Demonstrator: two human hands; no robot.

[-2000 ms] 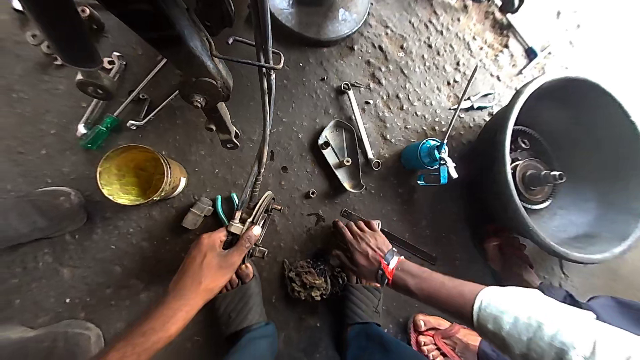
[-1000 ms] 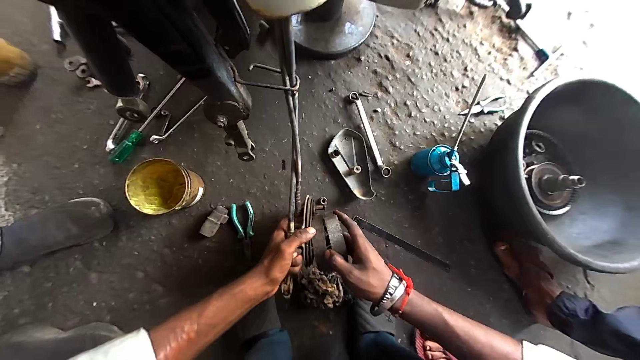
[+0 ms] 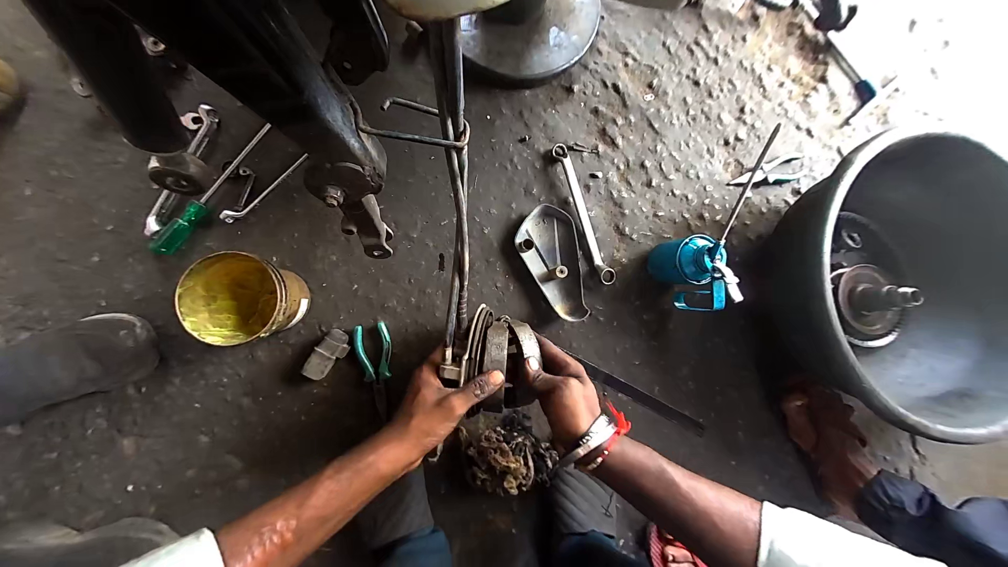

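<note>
My left hand [image 3: 437, 402] grips the left side of a round metal brake plate [image 3: 475, 346], to which a hanging cable [image 3: 461, 228] runs down. Curved brake shoes [image 3: 512, 346] stand at the plate's right side, and my right hand [image 3: 563, 390] holds them, thumb on the nearer edge. Below both hands a tangled wad of dirty fibres [image 3: 510, 457] lies on the ground. Teal-handled pliers [image 3: 373, 354] are left of my left hand, beside a grey block-like part [image 3: 324, 354]. A flat dark metal strip [image 3: 646, 398] extends rightward from behind my right hand.
Left are an open tin [image 3: 295, 299], a green-handled screwdriver [image 3: 179, 227] and spanners. Black fork legs [image 3: 268, 87] hang above. Ahead lie a metal cover [image 3: 543, 252] and a ring spanner [image 3: 583, 216]. Rightward are a blue oil can [image 3: 685, 260], a large tub [image 3: 839, 189] holding a gear, and another person's foot [image 3: 835, 433].
My right hand, on the ground near the metal strip two seconds ago, has moved to the brake assembly and now holds the brake shoes. My left hand still holds the plate.
</note>
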